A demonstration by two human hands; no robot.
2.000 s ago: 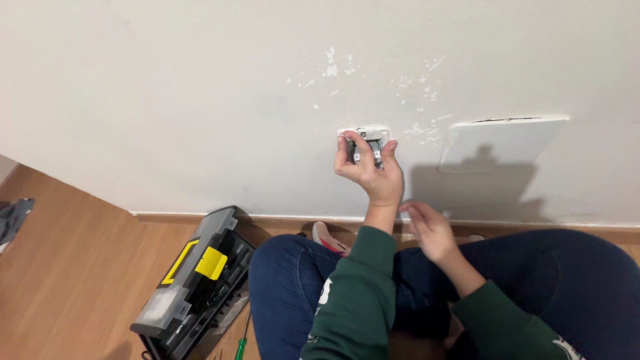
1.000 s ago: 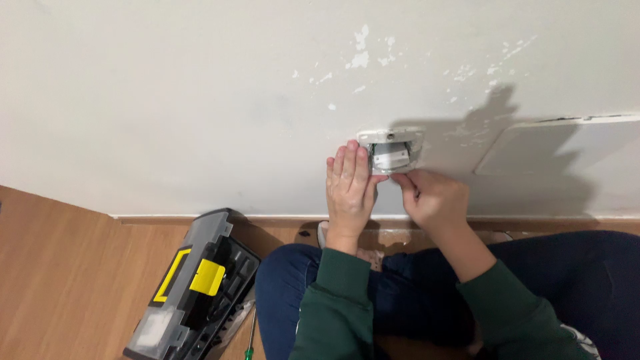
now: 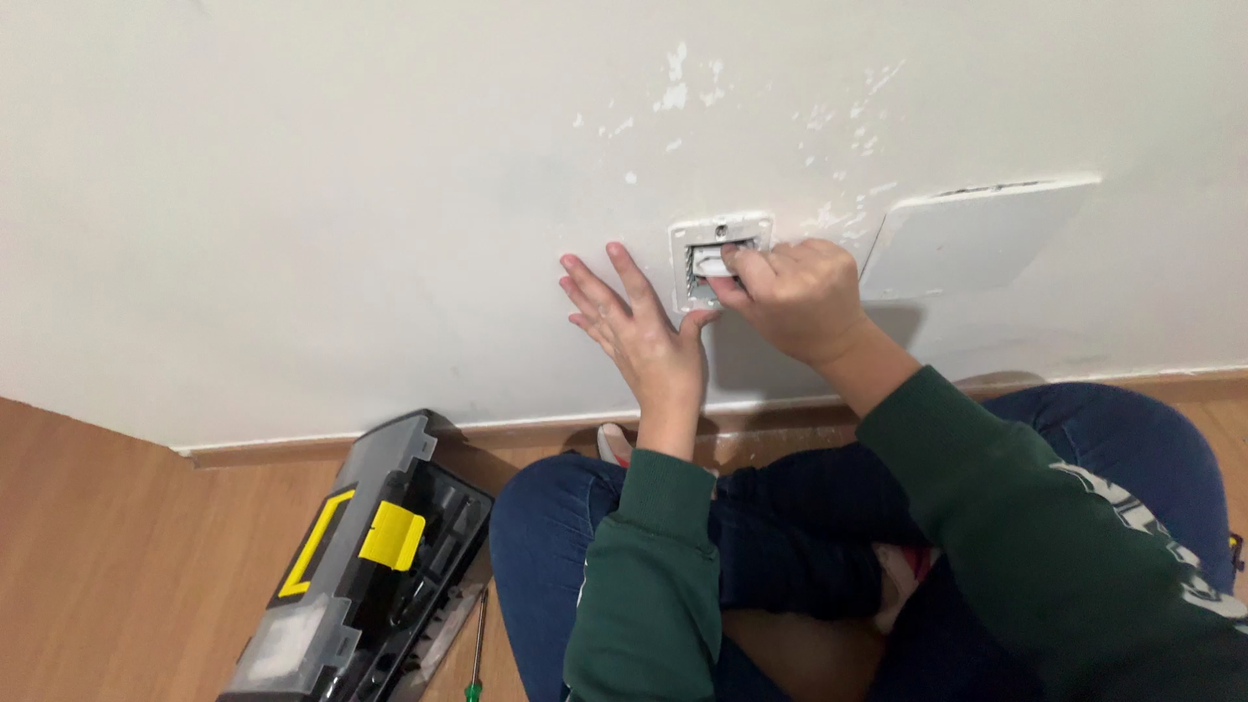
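Note:
A white mounting frame point(image 3: 690, 237) of an electrical outlet sits in the wall, with a screw at its upper edge. In its opening is a white socket module point(image 3: 709, 261). My right hand point(image 3: 799, 292) pinches this module between thumb and forefinger from the right. My left hand point(image 3: 643, 336) is spread against the wall just left of the frame, its thumb at the frame's lower edge, holding nothing. The fingers of my right hand hide part of the opening.
A blank cover plate point(image 3: 985, 239) is on the wall at the right. The open black and grey toolbox point(image 3: 375, 575) with yellow latches stands on the wood floor at lower left. Beside it lies a screwdriver with a green handle point(image 3: 474, 691). My crossed legs point(image 3: 556, 546) are close to the wall.
My left hand, with its fingers together beside the frame a second ago, is now spread on the wall. My right hand has moved up from the frame's lower edge to the module in the opening.

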